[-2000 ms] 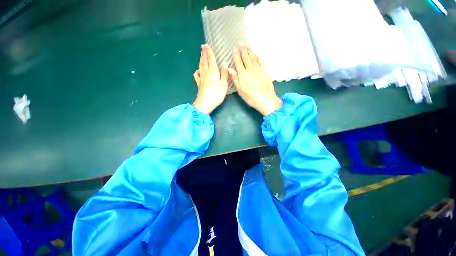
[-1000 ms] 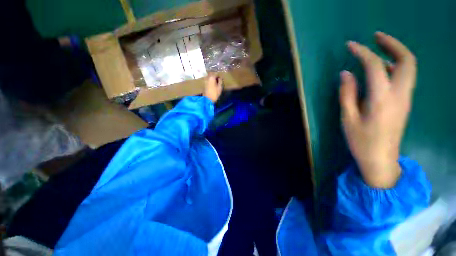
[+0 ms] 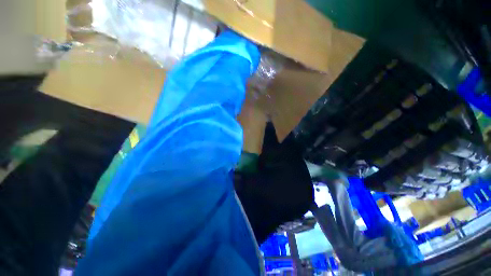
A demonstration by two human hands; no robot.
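Observation:
An open brown carton point(image 3: 107, 81) lies at the top left, with its flaps spread. Shiny clear-wrapped white bundles point(image 3: 145, 32) show inside it. My left arm, in a blue sleeve, reaches up into the carton. My left hand is hidden inside, past the cuff, so what it touches cannot be seen. My right hand is out of the picture.
The dark green table's underside or edge point(image 3: 366, 16) is at the upper right. Dark racks with rows of pale pieces point(image 3: 398, 108) stand at the right. Blue stools point(image 3: 371, 205) and a person's grey-clad legs point(image 3: 339, 226) show at the lower right. A dark shape fills the lower left.
My left arm has moved from the carton's near edge into the carton. The view has dropped closer to the carton. My right hand has left the picture.

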